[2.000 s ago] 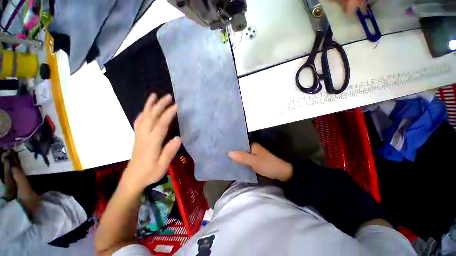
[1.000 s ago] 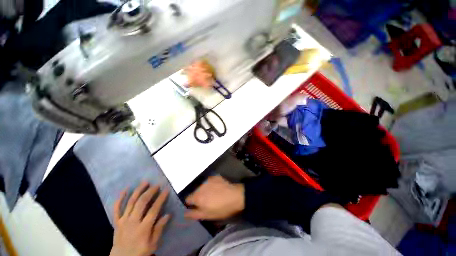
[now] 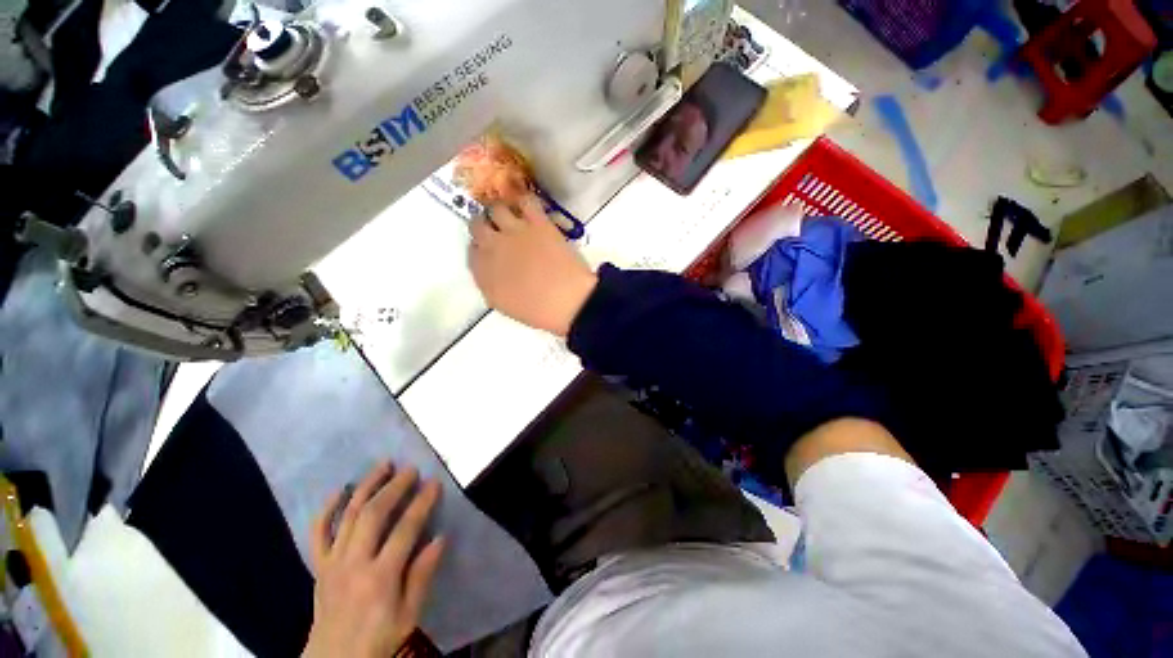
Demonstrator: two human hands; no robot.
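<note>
The grey fabric panel (image 3: 373, 450) lies at the table's front, its far end under the sewing machine's needle area (image 3: 322, 315). The black fabric panel (image 3: 212, 514) lies beside it on the left, partly under it. My left hand (image 3: 373, 559) rests flat on the grey panel, fingers slightly spread. My right hand (image 3: 530, 264) is palm down on the machine bed by the peach tuft (image 3: 493, 170) and the dark blue snips (image 3: 561, 219). It covers the shears' handles; only a bit of blade (image 3: 450, 195) shows past the fingers. Its grip is hidden.
The white machine head (image 3: 386, 103) spans the back. A smartphone (image 3: 701, 126) lies on yellow material (image 3: 785, 118) at the table's right end. A red basket (image 3: 855, 193) right of me holds blue (image 3: 810, 276) and black cloth (image 3: 952, 360). Grey pieces (image 3: 58, 373) lie at left.
My right hand has left the grey panel's edge and reached forward onto the shears. My left hand has come down onto the panel. The view has turned right.
</note>
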